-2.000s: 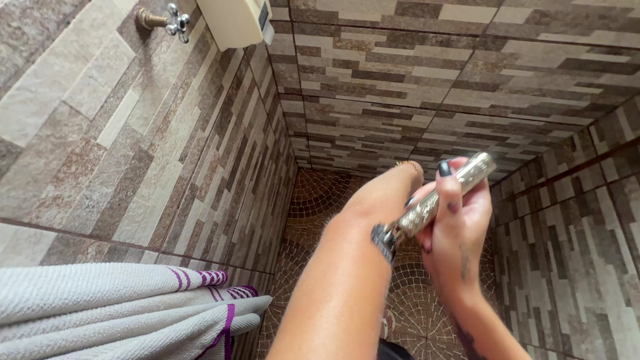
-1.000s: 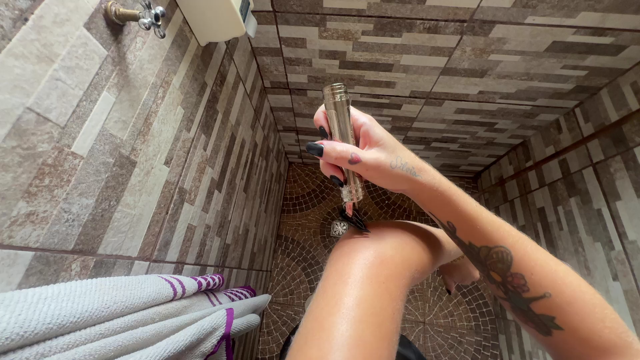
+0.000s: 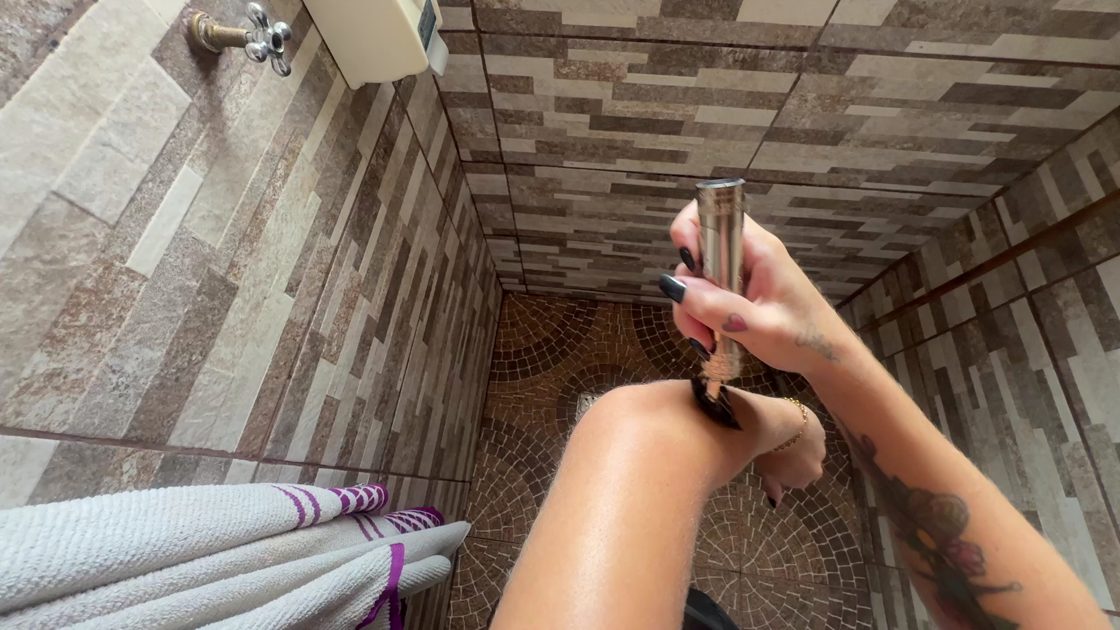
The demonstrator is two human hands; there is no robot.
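Observation:
My right hand (image 3: 744,293), with dark nails, wraps around a metallic, gold-toned hair trimmer (image 3: 722,236). The trimmer stands nearly upright, its dark blade head (image 3: 717,404) down against the skin of my bent left arm (image 3: 626,490), just right of the elbow. A chain bracelet (image 3: 796,423) circles the left wrist. Beyond and below the forearm, my left hand (image 3: 798,459) hangs with its fingers bent downward and partly hidden. Whether it holds anything cannot be made out.
A white towel (image 3: 157,542) with purple trim hangs at lower left. On the left tiled wall are a metal tap (image 3: 262,39) and a cream plastic box (image 3: 372,39). Tiled walls enclose the mosaic floor (image 3: 525,516), which has a small drain (image 3: 586,402).
Two seconds ago the trimmer was tilted, its head at the arm's right side. It turned upright, then moved right past the elbow. My left hand has lowered since the first frame.

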